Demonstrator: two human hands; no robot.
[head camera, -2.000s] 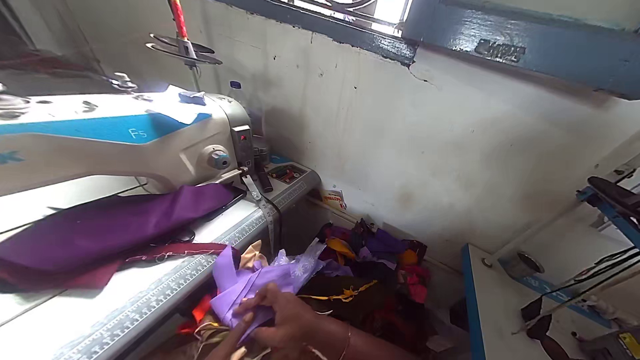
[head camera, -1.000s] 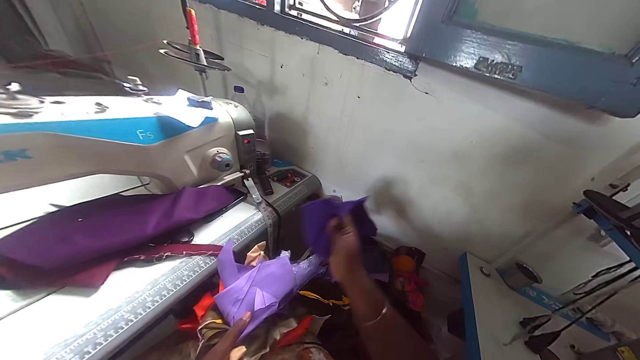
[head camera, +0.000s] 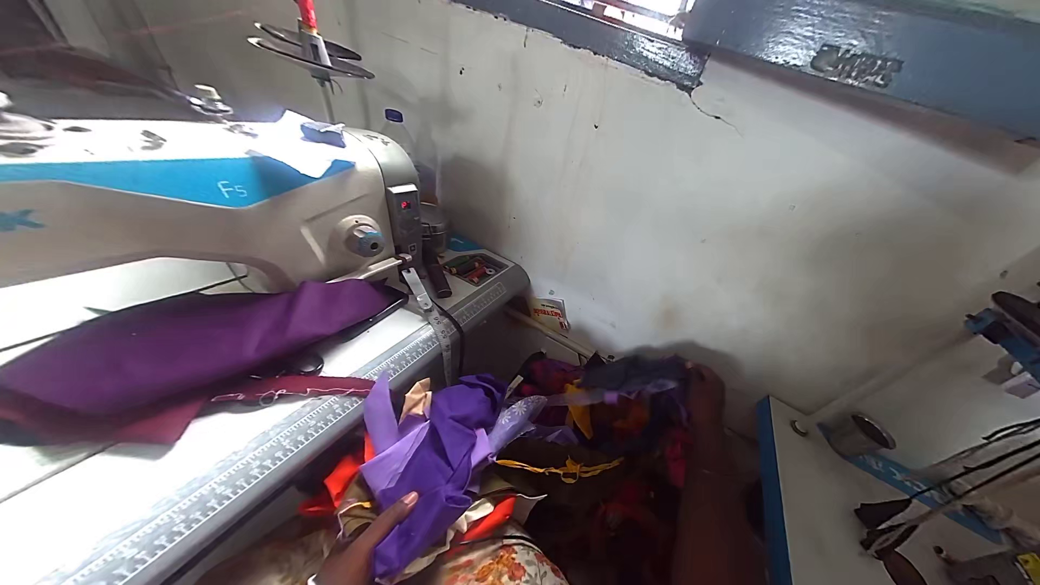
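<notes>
My left hand (head camera: 370, 544), at the bottom centre, holds a bunch of fabric scraps in light and dark purple (head camera: 439, 455), its thumb lying over them. Orange, cream and peach scraps show around the bunch. To the right, my right hand (head camera: 705, 394) reaches into a heap of dark, red and yellow cloth scraps (head camera: 626, 406) by the wall, its fingers at a dark piece of cloth (head camera: 634, 372). A sheer strip stretches between the bunch and the heap. On the machine table lies a purple and maroon cloth (head camera: 203, 341).
A white and blue sewing machine (head camera: 309, 219) stands on the table at left. A measuring tape (head camera: 439, 321) hangs over the table edge near a tray of small items (head camera: 475, 268). A second table (head camera: 837, 487) is at right, below a wall and window frame.
A dark purple piece, in my right hand over the heap one second ago, now lies on the bunch in my left hand. My right hand has moved back to the heap, farther right.
</notes>
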